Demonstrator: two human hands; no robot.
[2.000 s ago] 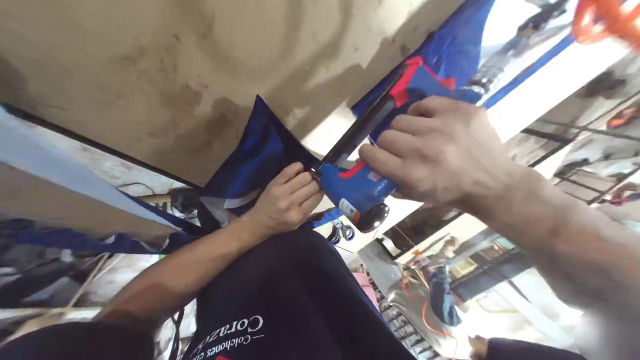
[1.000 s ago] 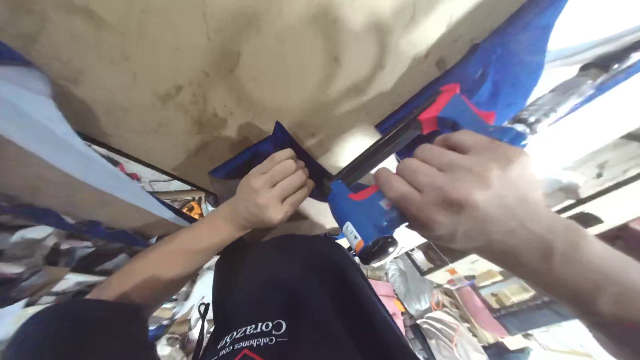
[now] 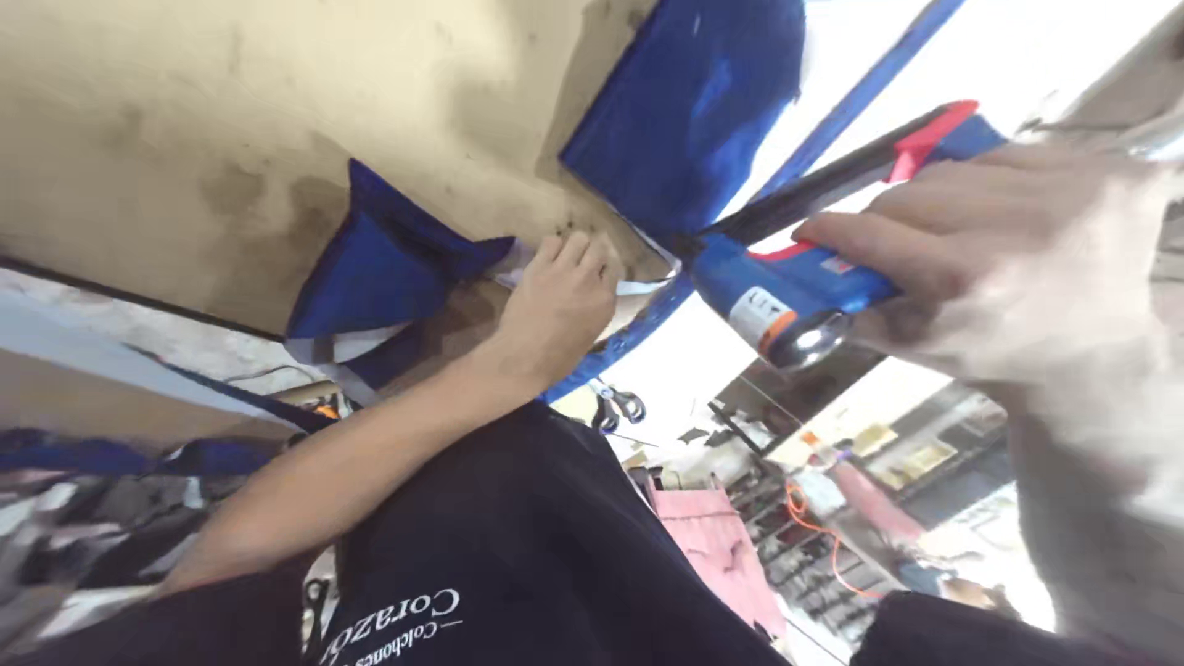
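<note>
My right hand is wrapped around the handle of a blue and red pneumatic staple gun. The gun's nose meets the corner of a blue fabric flap near the edge of a tan, stained board. My left hand lies at the board's edge with its fingers curled, left of the nose; whether it pinches the pale fabric strip beneath cannot be told. Another blue fabric piece stands folded up in a point to the left of that hand.
Scissors with dark handles lie below the board's edge. Pink fabric and an orange hose show at lower right. A second fabric-edged panel is at the left, with blurred piles of material below it.
Both hands and the staple gun have moved right along the board's edge, away from the pointed blue fold that my left hand was at before. The view has shifted too.
</note>
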